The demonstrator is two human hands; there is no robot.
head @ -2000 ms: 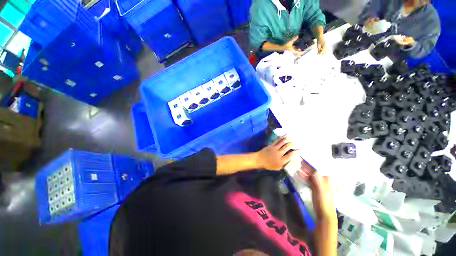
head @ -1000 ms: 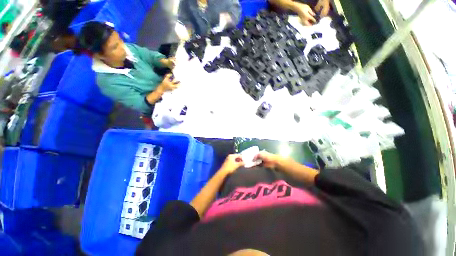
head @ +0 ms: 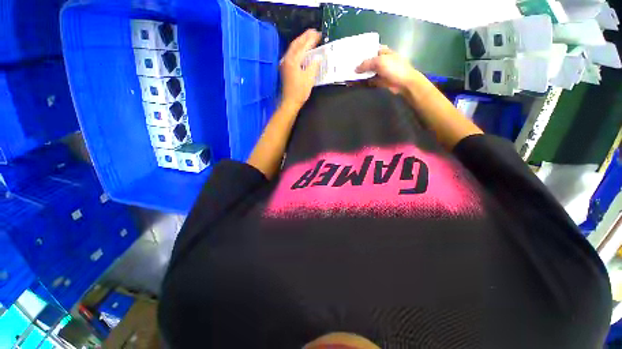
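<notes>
A white carton (head: pixel 346 58) with fine grey print is held in front of my chest at the bench edge, its broad face towards me. My left hand (head: pixel 300 70) holds its left end, with the fingers curled at that edge. My right hand (head: pixel 390 67) holds its right end, fingers over the lower right corner. Whether a device is inside the carton cannot be seen.
A blue tote (head: pixel 249 78) at my left holds a column of closed cartons (head: pixel 162 89). Open cartons (head: pixel 508 54) with flaps are piled at the right on the green surface (head: pixel 423 42). More blue totes (head: pixel 65 225) stand at the far left.
The view has turned and tipped downward, so the coworkers and black devices are out of view. The white item between my hands now shows as a carton with a broad printed face.
</notes>
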